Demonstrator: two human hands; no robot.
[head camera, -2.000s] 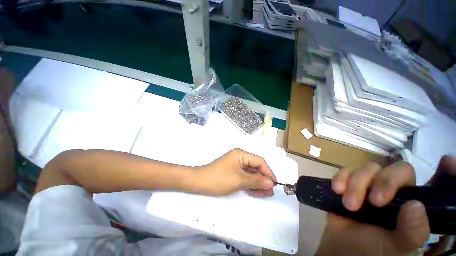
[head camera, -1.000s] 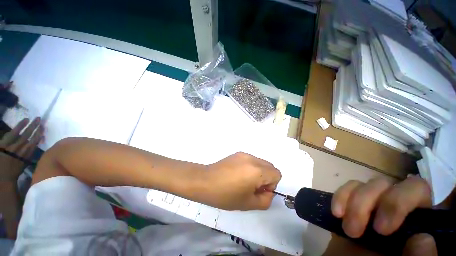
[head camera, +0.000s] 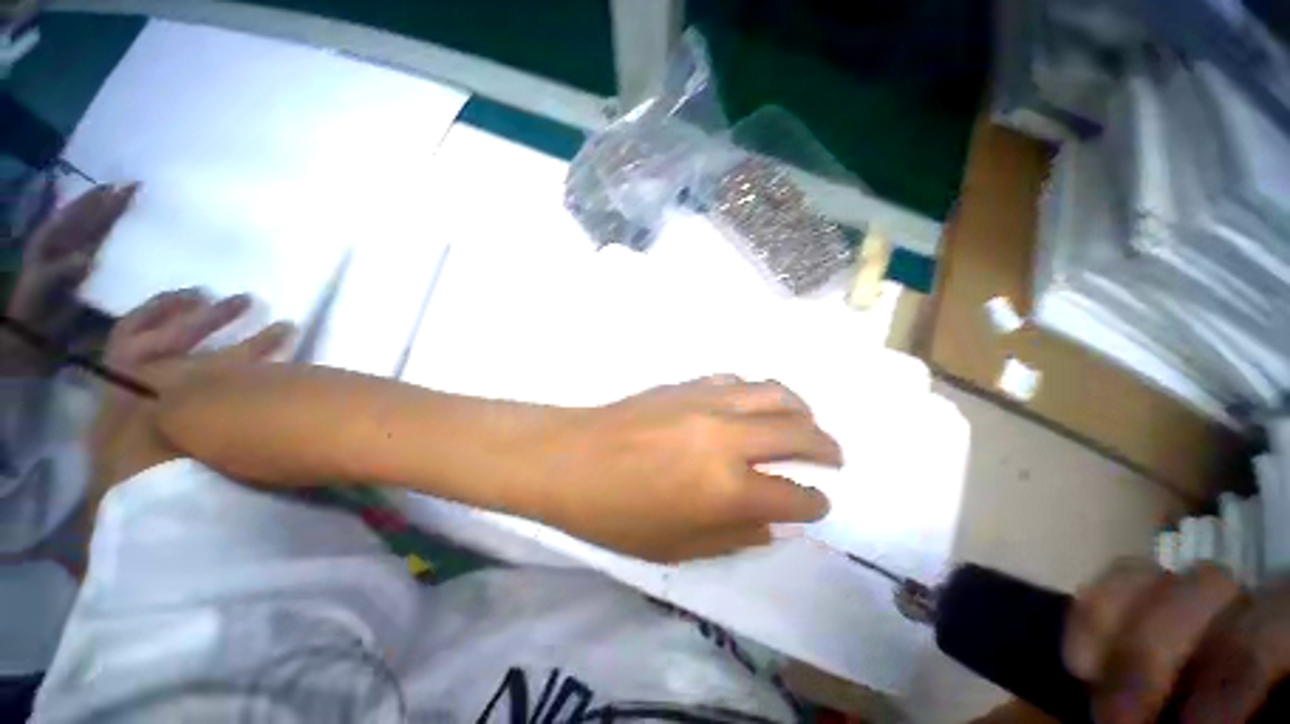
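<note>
My left hand (head camera: 693, 467) is over the white plastic panel (head camera: 863, 622), palm down, with thumb and fingers apart; whether small screws are between the fingers cannot be told. My right hand (head camera: 1167, 637), cut off at the right edge, grips the black electric screwdriver (head camera: 1004, 629). Its thin dark bit points left, a little right of and below my left fingertips, apart from them. The panel is overexposed and partly hidden by my left hand and forearm. The open screw tray (head camera: 781, 224) lies behind my left hand.
The crumpled screw bag (head camera: 630, 177) lies by the metal post (head camera: 648, 43). Stacked housings (head camera: 1174, 241) rest on brown cardboard (head camera: 976, 241) at right. A cream stub (head camera: 869, 272) is beside the tray. Another person's hands (head camera: 184, 328) are at left, near my left elbow.
The view has shifted, and the scene sits further right. My left hand has left the bit and its fingers have opened. The screwdriver has moved right. The other person's hands have come further in.
</note>
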